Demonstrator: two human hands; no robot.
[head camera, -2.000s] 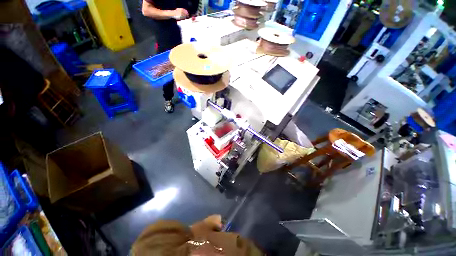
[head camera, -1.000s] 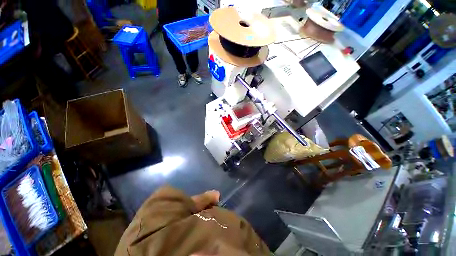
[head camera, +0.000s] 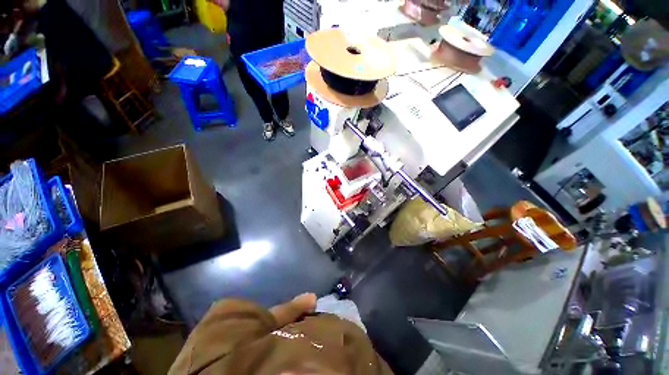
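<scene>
My left hand (head camera: 295, 307) shows small at the bottom centre, at the end of a brown sleeve bent across my front. Its fingers are blurred, and I cannot tell whether it holds anything. My right hand is not in view. Just beyond my left hand are a pale grey shape (head camera: 345, 309) and a small dark rounded thing (head camera: 341, 287), too unclear to name. A white machine (head camera: 319, 209) with a red part (head camera: 345, 193), a metal bar and a large tan reel (head camera: 351, 53) stands ahead.
A cardboard box (head camera: 150, 220) stands on the floor at left, near blue trays (head camera: 82, 289) of wires. A wooden stool (head camera: 546, 220) with papers, a tan sack (head camera: 422, 223) and a grey cabinet (head camera: 513, 300) are at right. A person (head camera: 257, 36) stands behind a blue tray (head camera: 275, 80).
Since the first frame the view has swung left and down, showing the wire trays. Since the second, the pale grey shape and dark thing have appeared beyond my left hand, which sits slightly lower.
</scene>
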